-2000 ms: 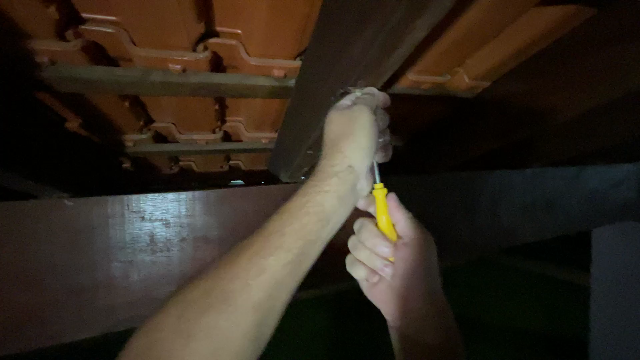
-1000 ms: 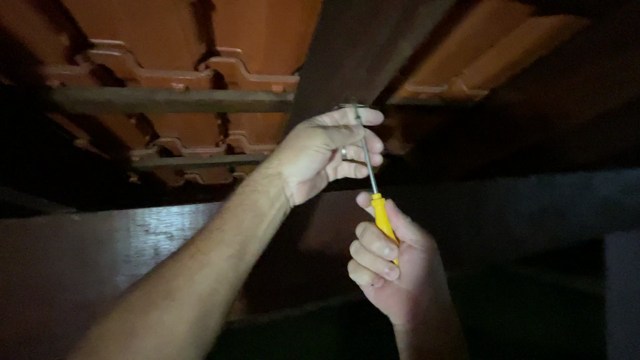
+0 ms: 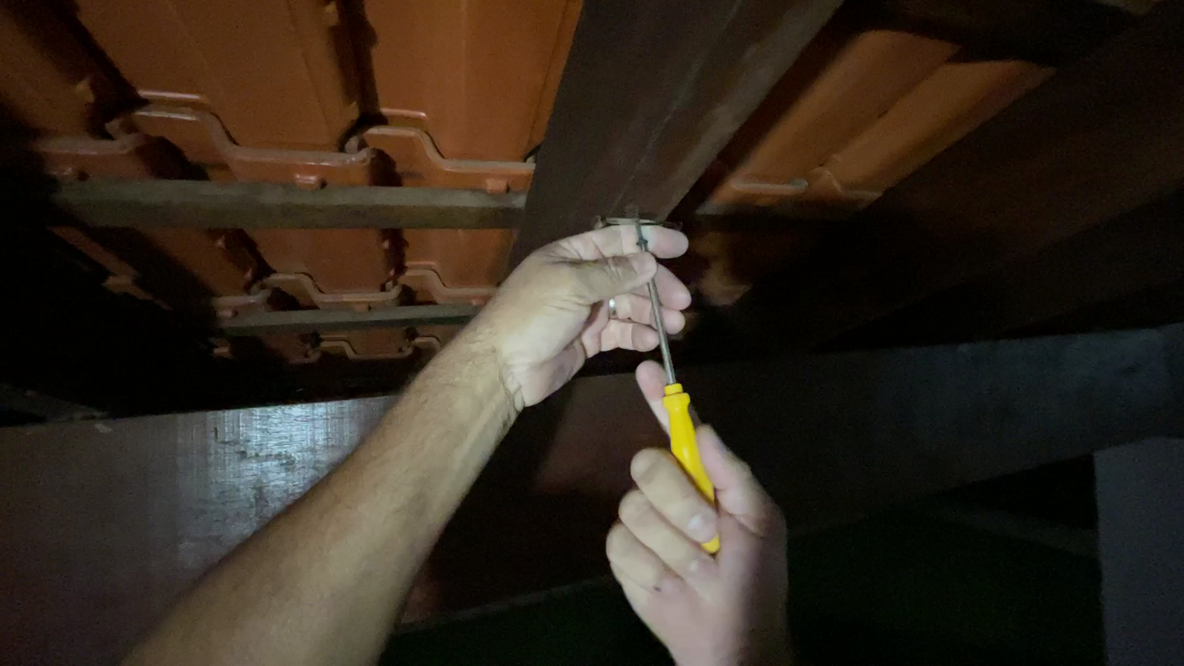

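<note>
My right hand (image 3: 689, 527) grips the yellow handle of a screwdriver (image 3: 689, 453), whose metal shaft points up. My left hand (image 3: 592, 301), with a ring on one finger, has its thumb and index finger around the upper shaft near the tip; the other fingers are loosely curled. Just above the fingertips, a small thin metal fitting (image 3: 615, 221) lies against the underside of a dark wooden rafter (image 3: 666, 111). A small dark screw (image 3: 641, 240) seems to be at the tip, though its details are hard to make out.
Orange clay roof tiles (image 3: 250, 74) rest on wooden battens (image 3: 296, 204) to the left, with more tiles at the right. A wide dark beam (image 3: 139, 499) crosses below the rafter, behind my arms. A pale upright surface (image 3: 1142, 546) stands at the far right.
Two seconds ago my left hand was bunched up against the rafter, over the screwdriver's upper part. It has since come lower and turned, showing the shaft. My right hand keeps its grip on the handle.
</note>
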